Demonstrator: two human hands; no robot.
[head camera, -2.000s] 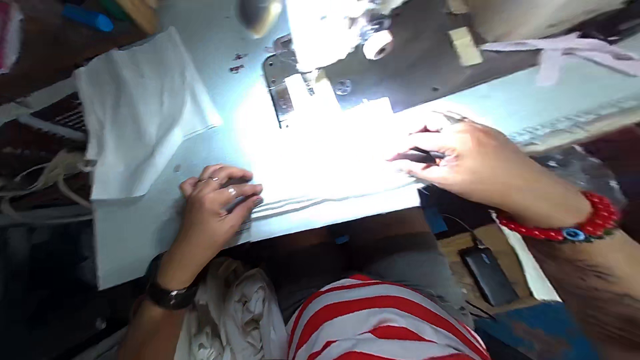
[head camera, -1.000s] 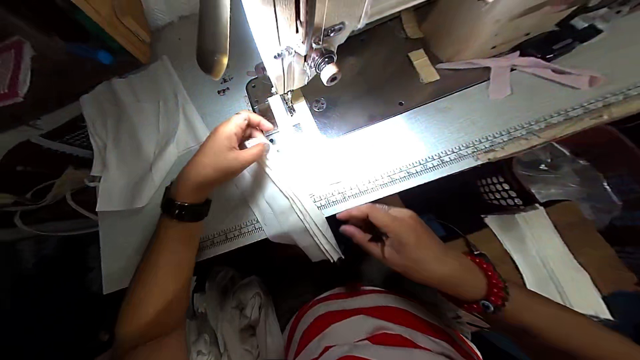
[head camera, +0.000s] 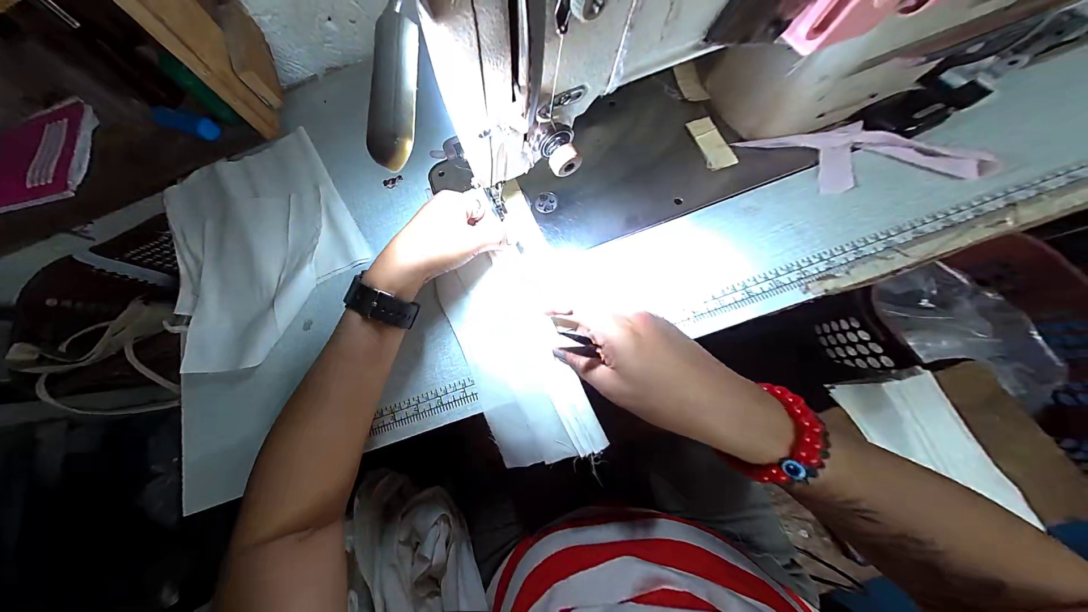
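A strip of white fabric (head camera: 518, 374) runs from under the presser foot (head camera: 495, 200) of a sewing machine (head camera: 544, 76) down over the table's front edge, its end frayed. My left hand (head camera: 450, 238), with a black watch at the wrist, has its fingertips on the fabric close beside the presser foot. Lower on the strip's right side is my right hand (head camera: 625, 353), with a small dark pointed tool (head camera: 580, 343) between its fingers, perhaps thread snips. Glare hides much of the fabric between the two hands.
Stacked white fabric pieces (head camera: 255, 255) lie on the left of the table. A pink fabric strip (head camera: 858, 149) lies at the right, past the machine's metal bed (head camera: 646, 170). A printed measuring scale (head camera: 765, 285) follows the table's front edge. White cloth (head camera: 416, 544) hangs below.
The white fabric lay broad across the machine bed two seconds ago; now it runs lengthwise toward my body. My right hand has come up onto the strip since one second ago.
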